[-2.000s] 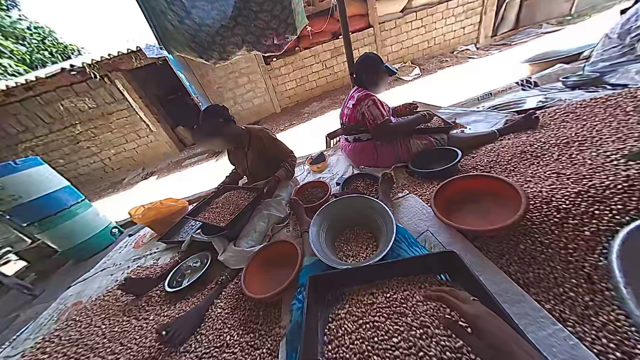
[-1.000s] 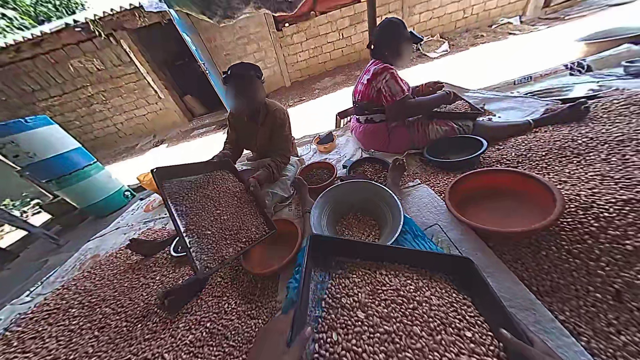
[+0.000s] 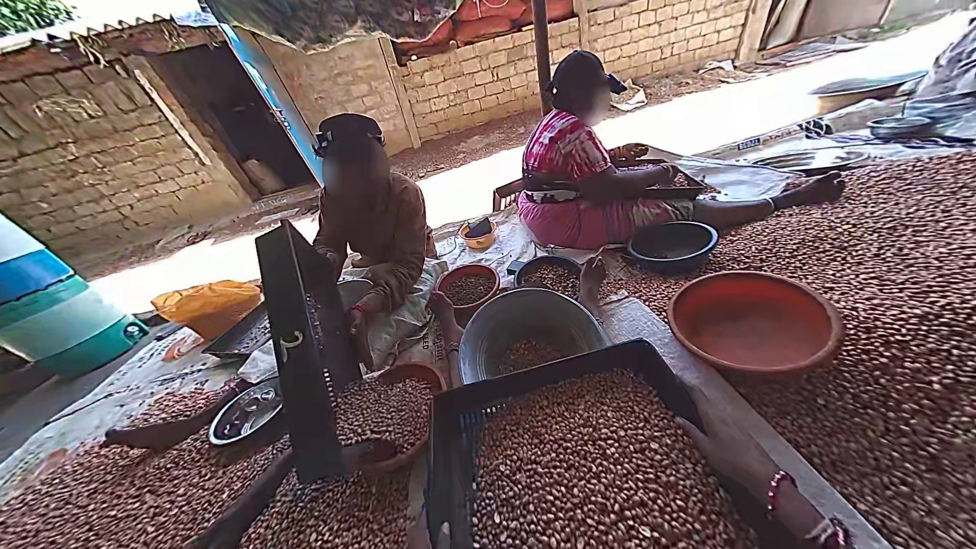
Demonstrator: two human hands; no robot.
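Note:
A black plastic tray full of reddish-brown shelled nuts is held between my two hands. My right hand, with beaded bracelets at the wrist, grips its right side. My left hand shows only at the bottom edge, fingers against the tray's left side. Past the far rim stands a large grey metal basin with some nuts inside. A clay-coloured bowl rests on the nuts at the right. At the left, a co-worker tips another black tray on edge over a brown bowl holding nuts.
Loose nuts spread widely at both sides. A second co-worker sits farther back with a tray. A dark basin, a small red bowl, a metal plate and the co-workers' outstretched legs lie around the basin.
My right hand was over the nuts two seconds ago; now both hands hold the tray. The left co-worker's tray, flat on the lap at first, has been raised and tipped on edge over the bowl.

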